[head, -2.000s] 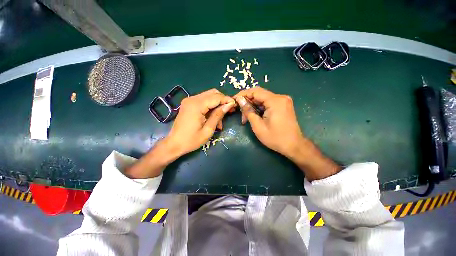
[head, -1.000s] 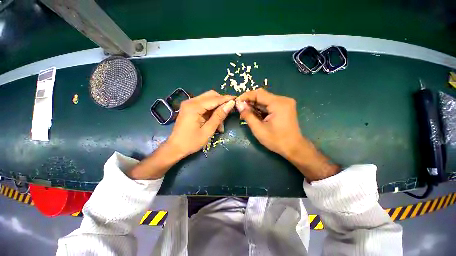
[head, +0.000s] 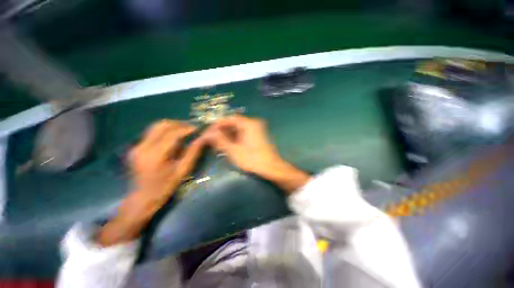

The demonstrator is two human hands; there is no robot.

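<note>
The view is strongly blurred. My left hand (head: pixel 160 160) and my right hand (head: pixel 245 143) are over the green bench (head: pixel 338 135), their fingertips close together or touching. Any small thing between the fingertips is too blurred to make out. A loose pile of tiny cream bits (head: pixel 213 108) lies just beyond my fingertips. A smaller group of small bits (head: pixel 197 181) lies nearer me, beside my left wrist. The dark watch frames (head: pixel 286 82) lie beyond my right hand, near the pale rail.
A round grey disc (head: pixel 65 140) lies at the left, below a blurred metal post (head: pixel 39 67). The pale rail (head: pixel 225 75) crosses the far side of the bench. A shiny clear plastic bag (head: pixel 451 109) lies at the right, with yellow-and-black items (head: pixel 451 67) beyond it.
The view has swung to the right and blurred, so the bench things appear further left and more of the right side shows. The hands remain together near the cream pile.
</note>
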